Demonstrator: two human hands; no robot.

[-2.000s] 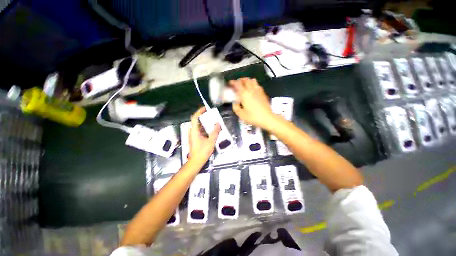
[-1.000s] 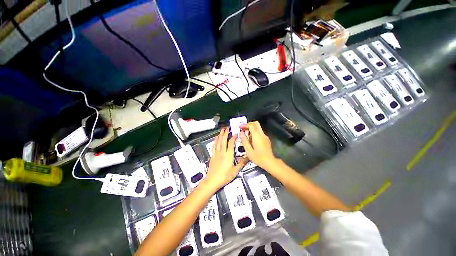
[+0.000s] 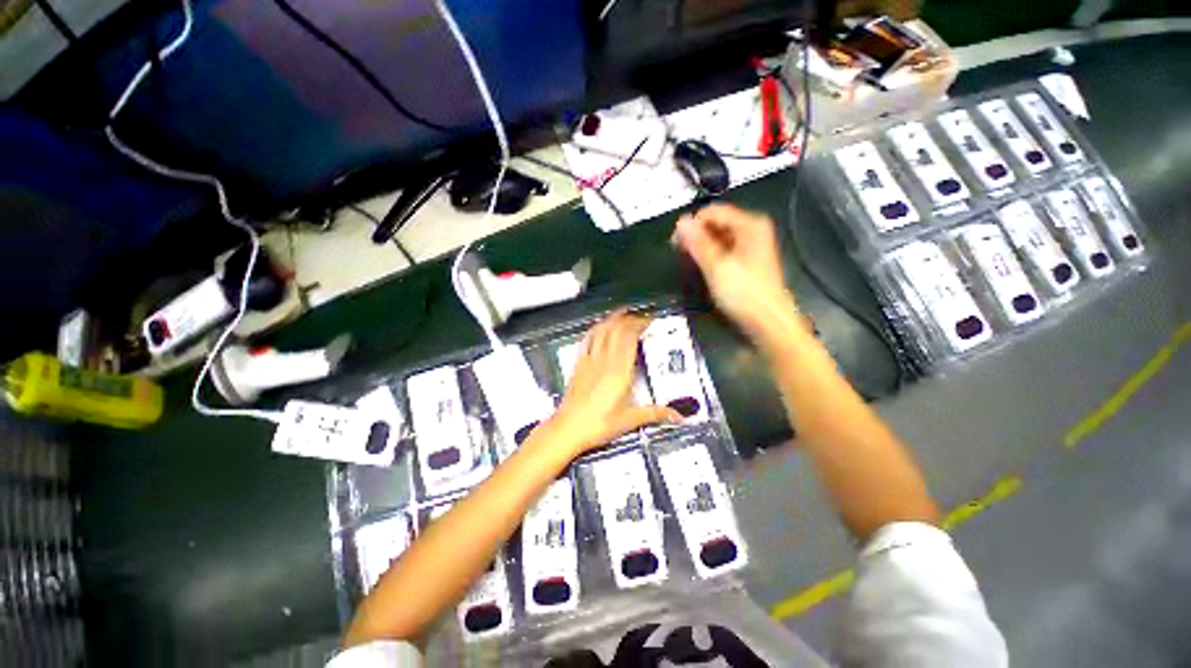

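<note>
My left hand (image 3: 603,392) lies flat over the upper row of the clear blister tray (image 3: 342,522), on white devices. Its thumb is spread toward the lower end of the upper right device (image 3: 673,369); part of a device is hidden under the palm. My right hand (image 3: 742,268) is raised behind the tray, blurred, with fingers curled; whether it holds anything cannot be told. One device (image 3: 512,392) has a white cable at its top end. Another cabled device (image 3: 337,432) lies tilted over the tray's upper left corner.
Two white scanners (image 3: 536,290) (image 3: 281,372) lie behind the tray. A filled tray (image 3: 901,248) is at right, with a dark cord beside it. A yellow bottle (image 3: 85,392) is at left. A mouse (image 3: 701,167), red-handled tool (image 3: 772,111) and parts box (image 3: 869,81) are at the rear.
My right hand has left the upper right device and moved back and right to where the black scanner lay. My left hand stays on the tray. The view has shifted slightly.
</note>
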